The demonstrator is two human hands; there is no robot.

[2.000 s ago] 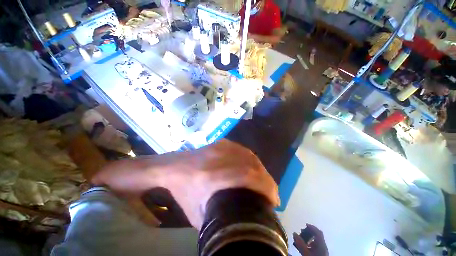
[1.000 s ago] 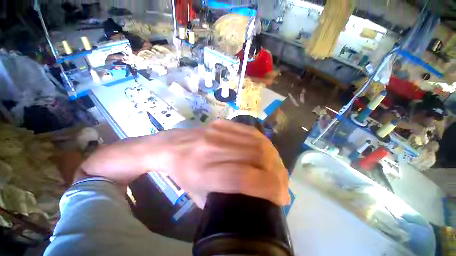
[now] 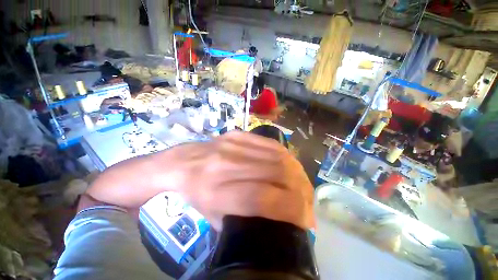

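Note:
My left hand (image 3: 240, 180) is large and close to the camera, reaching in from the lower left in a light grey-blue sleeve. Its back faces me and its fingers wrap around a dark cylinder (image 3: 262, 249). A dark end of the cylinder shows above the knuckles, and its near end is cut off by the bottom edge. The fingertips are hidden behind it. My right hand is not in view.
A white and blue boxy shape (image 3: 175, 227) shows between forearm and cylinder. A white table (image 3: 349, 251) with a clear curved cover lies at right. Machines with thread cones stand left and right. A person in red (image 3: 266, 102) is beyond. A yellow garment (image 3: 330, 54) hangs behind.
The view has tilted up, showing more of the far room. My left hand still holds the cylinder, whose far end now shows above the knuckles. The small hand at the lower right has left view.

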